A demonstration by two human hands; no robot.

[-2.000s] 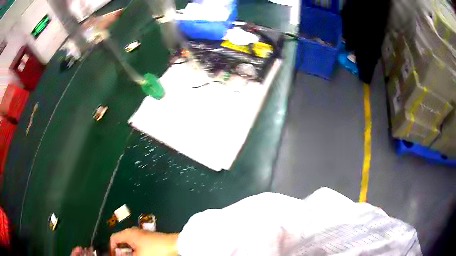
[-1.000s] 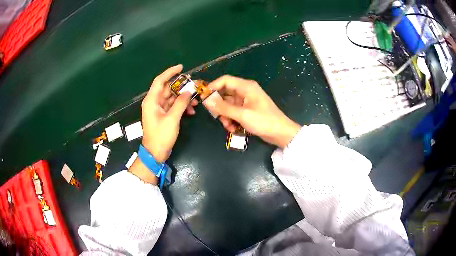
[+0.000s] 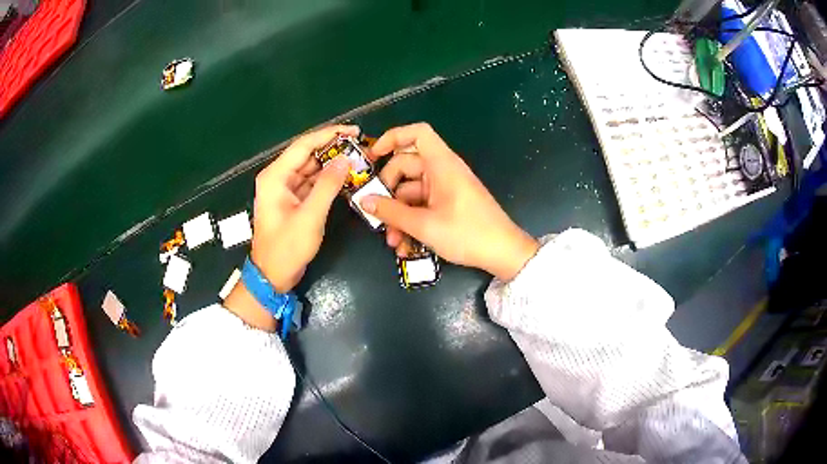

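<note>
My left hand (image 3: 295, 204) holds a small watch housing (image 3: 343, 156) with gold and white inside, its thumb on the housing. My right hand (image 3: 435, 204) holds a display module (image 3: 371, 201), white back up, thumb on it, just below the housing. The orange flex cable (image 3: 357, 180) lies between module and housing; I cannot tell if it is joined. Another housing (image 3: 419, 270) lies on the green bench (image 3: 381, 362) below my right hand. Several loose display modules (image 3: 198, 230) with orange tails lie left of my left hand.
A red tray (image 3: 91, 412) with modules is at lower left, another red tray (image 3: 34, 54) at upper left. One housing (image 3: 178, 72) lies farther back. At right are a white perforated board (image 3: 648, 136), a green fitting (image 3: 710, 66) and cables. A strap cord (image 3: 326, 405) hangs from my left wrist.
Two seconds ago the view was turned toward the board and floor. Since one second ago, the module in my right hand has turned and sits lower against the housing, white back more visible.
</note>
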